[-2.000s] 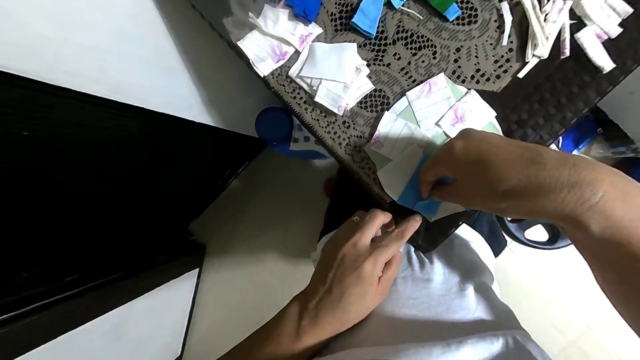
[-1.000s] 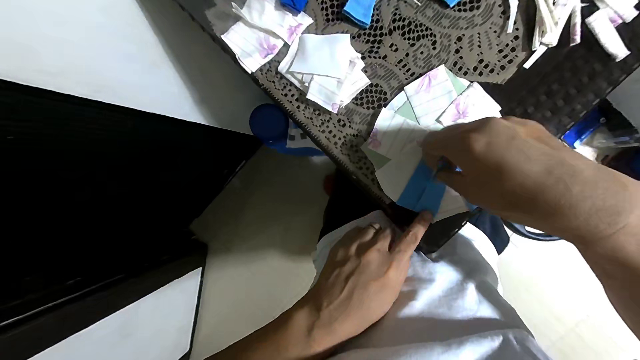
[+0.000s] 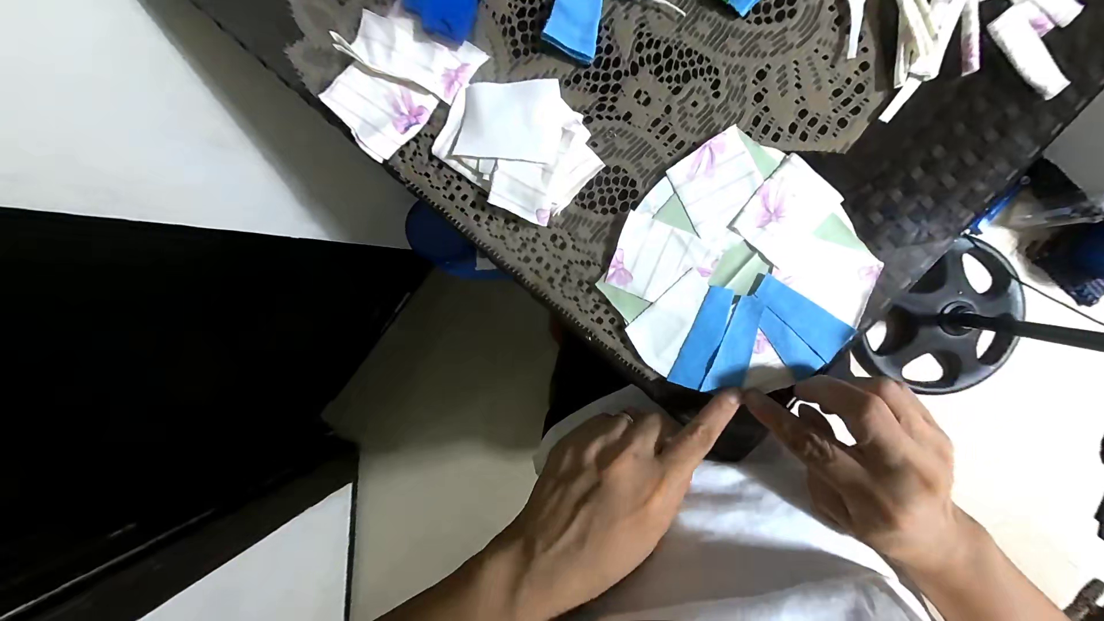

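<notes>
A round patchwork of fabric pieces (image 3: 690,241), white floral and pale green, lies at the table's near corner. Several blue fabric strips (image 3: 733,341) fan out across its lower part, from near the middle to the rim. My left hand (image 3: 617,492) rests its index fingertip at the bottom rim, by the end of a blue strip. Just right of that fingertip, my right hand (image 3: 871,466) touches the same rim with its index finger, the other fingers bent. Neither hand is seen closed on anything.
White fabric squares (image 3: 509,121) and floral pieces (image 3: 388,112) lie to the upper left. Beyond are folded blue fabric (image 3: 573,26) and rolled fabric strips (image 3: 927,43). A lace cloth (image 3: 673,95) covers part of the woven table (image 3: 940,190). A black wheel-shaped base (image 3: 957,319) stands below right.
My right hand has moved off the blue fabric on the round, down to its near rim, uncovering several blue strips. My left index finger stays near the rim.
</notes>
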